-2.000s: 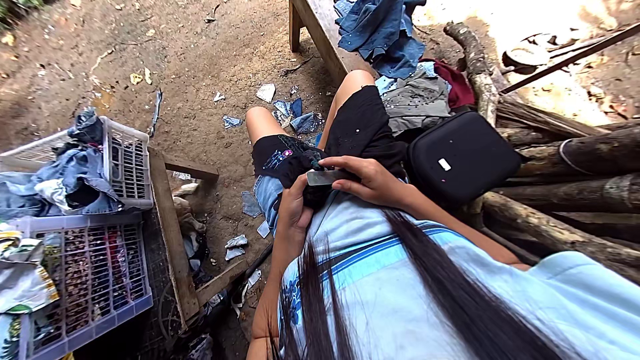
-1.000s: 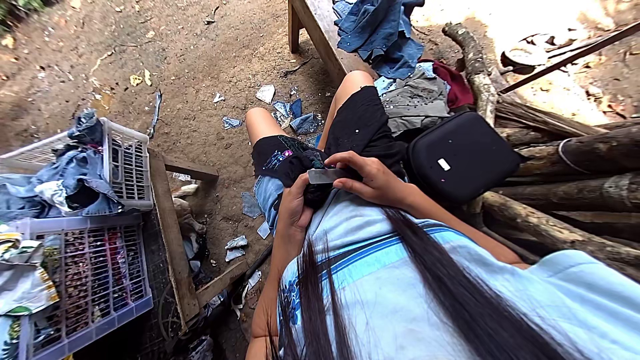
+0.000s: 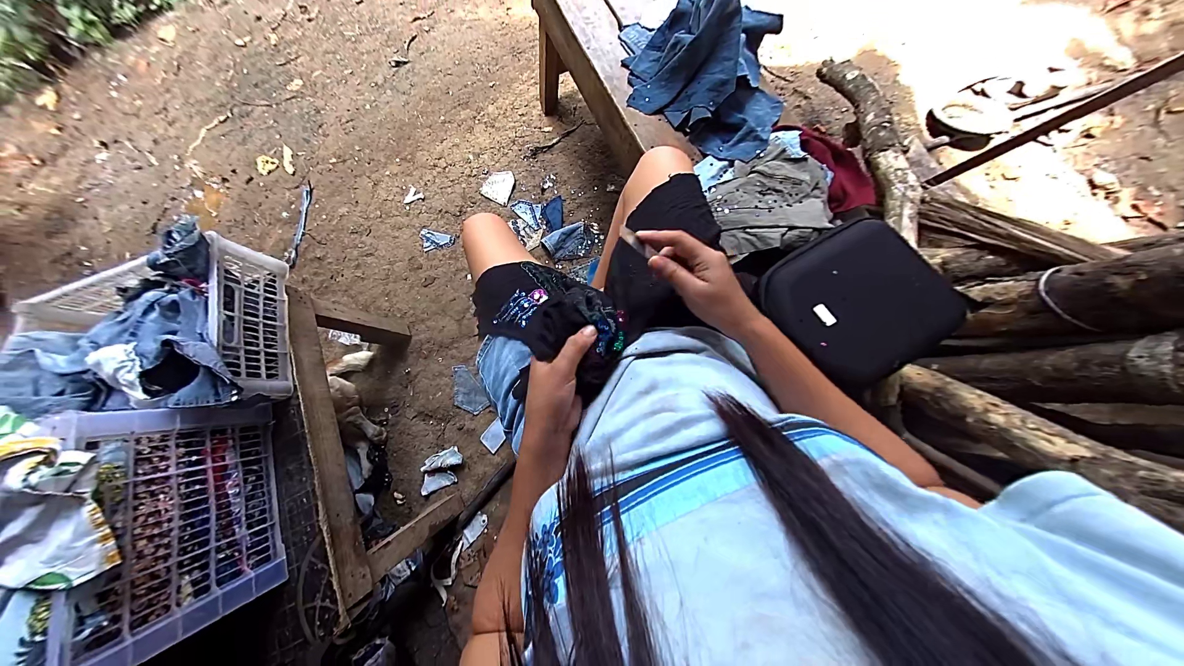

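On my lap lies a black cloth with sequins (image 3: 606, 333) in blue, green and pink. My left hand (image 3: 560, 379) grips a bunched part of it, with the thumb on top. My right hand (image 3: 692, 268) is raised over the right thigh, a little apart from the sequined part, and pinches a small, thin, flat object (image 3: 636, 242); what it is cannot be told. Black fabric covers both thighs down to near the knees.
A black zip case (image 3: 860, 301) rests on logs (image 3: 1064, 370) at my right. Denim cloth (image 3: 708, 74) lies on a wooden bench (image 3: 601, 83) ahead. Plastic crates (image 3: 250, 314) with cloth and beads stand at left beside a wooden frame (image 3: 324, 462). Denim scraps (image 3: 564, 240) litter the ground.
My right hand has moved away from my left hand, forward and to the right, with the small flat object in its fingers. Earlier both hands were together at that object. More sequined cloth now shows.
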